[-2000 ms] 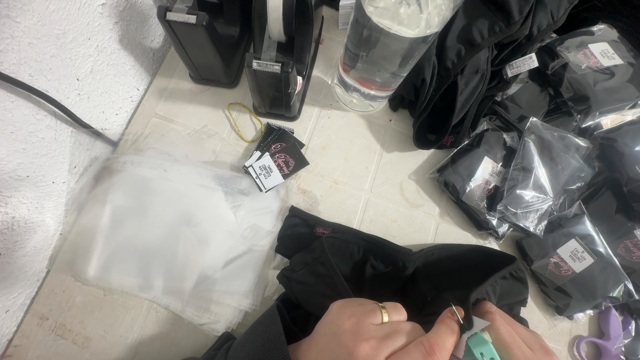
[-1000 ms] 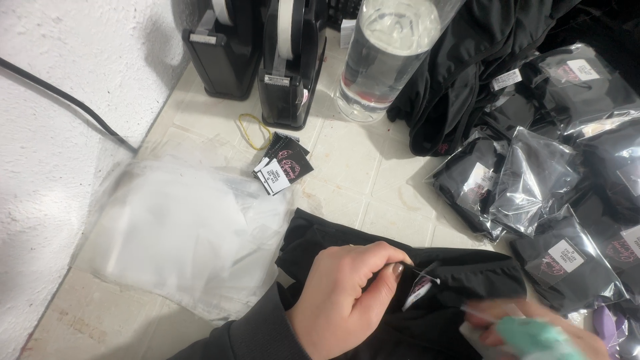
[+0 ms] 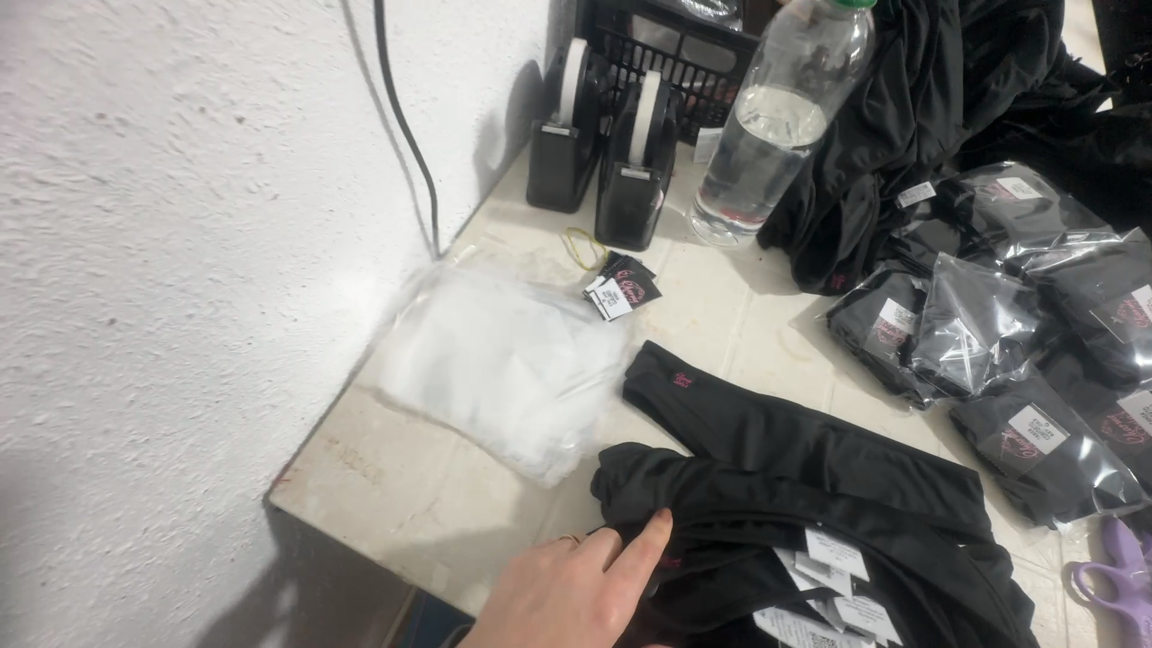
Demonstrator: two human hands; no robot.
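My left hand (image 3: 580,580) reaches in from the bottom edge, its index finger laid on a pile of black garments (image 3: 747,504) with several white care labels (image 3: 832,553) showing. Its other fingers curl at the pile's left side; whether they pinch cloth is hidden. Beyond that pile a smooth black garment (image 3: 810,432) with a small pink print lies on the table. Printed hang tags (image 3: 621,288) and a yellow rubber band (image 3: 586,249) lie farther back, beside a stack of clear plastic bags (image 3: 504,360). My right hand is out of view, save perhaps a sliver of skin at the bottom edge.
Two black tape dispensers (image 3: 637,171), a black plastic basket (image 3: 675,54) and a water bottle (image 3: 765,135) stand at the back. Bagged black garments (image 3: 1044,432) fill the right side, with purple-handled scissors (image 3: 1116,576) below. A white wall (image 3: 180,225) borders the table's left.
My right hand and the teal-green tool in it have left the view. My left hand has let go of the garment's label area and now lies on the labelled pile. The view has shifted.
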